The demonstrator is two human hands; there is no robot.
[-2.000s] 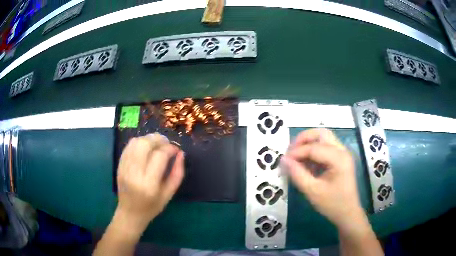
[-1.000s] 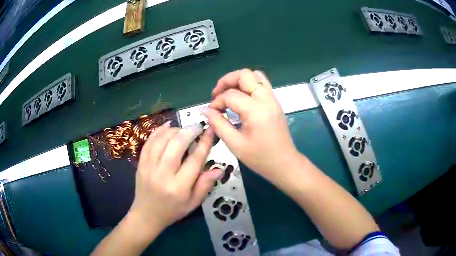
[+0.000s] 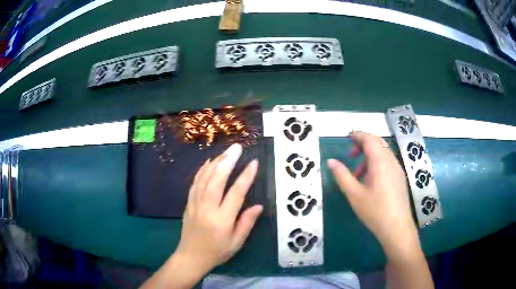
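Note:
A silver-grey four-position fixture (image 3: 299,183) lies upright in front of me, its four round openings facing up. Left of it is the black parts tray (image 3: 155,189) with a heap of shiny copper coils (image 3: 212,127) at its far edge. My left hand (image 3: 220,203) is over the tray's right part, fingers spread, fingertips just below the heap, holding nothing that I can see. My right hand (image 3: 370,183) is right of the fixture, thumb and fingers apart. Whether a tiny coil is between its curled fingers is hidden.
A second fixture (image 3: 418,163) lies on the bench right of my right hand. More fixtures (image 3: 280,53) lie along the green belt beyond the white rail (image 3: 345,125). A brass-coloured block (image 3: 231,16) is at the far side. A green label (image 3: 144,130) is in the tray's far-left corner.
My hands have parted from the fixture's far end. The left moved over the tray and the right to the fixture's right side. The view has turned, and belt fixtures sit further right than at first.

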